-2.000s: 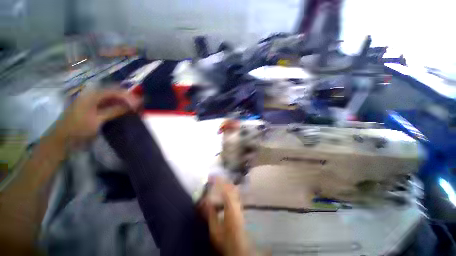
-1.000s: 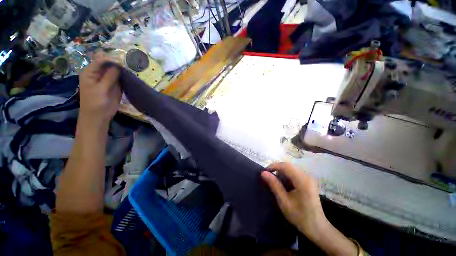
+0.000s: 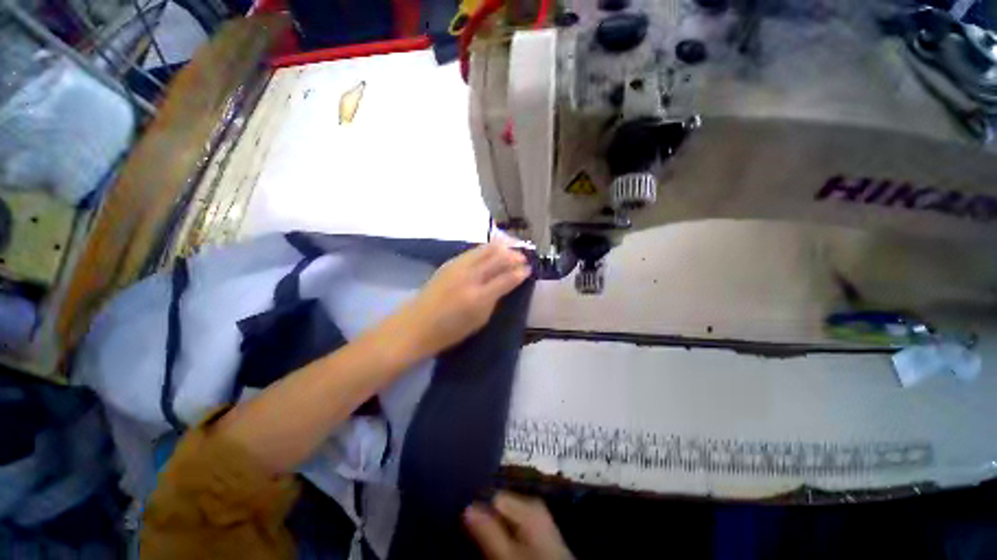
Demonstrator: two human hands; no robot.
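Note:
The garment piece (image 3: 465, 405), dark navy with a pale reverse (image 3: 224, 317), lies on the machine table's left part and hangs over its front edge. My left hand (image 3: 478, 287) presses the dark cloth beside the presser foot (image 3: 555, 260). My right hand (image 3: 519, 527), cut off by the bottom edge, is at the dark cloth's lower right edge, below the table edge; its fingertips are at the cloth. The off-white sewing machine (image 3: 754, 164) marked HIKARI stands over the cloth's upper end. The needle is too small to tell.
A printed measuring tape (image 3: 722, 451) runs along the table's front edge. A small green-blue tool (image 3: 875, 324) and a white scrap (image 3: 935, 363) lie at the right. A red rim (image 3: 350, 50) is behind the white table. A worn wooden strip (image 3: 164, 164) and a white bag (image 3: 66, 131) are at the left.
The view has moved closer to the machine. The dark cloth, held stretched over the blue basket before, now reaches the presser foot. My left hand has moved from the cloth's far end to the foot.

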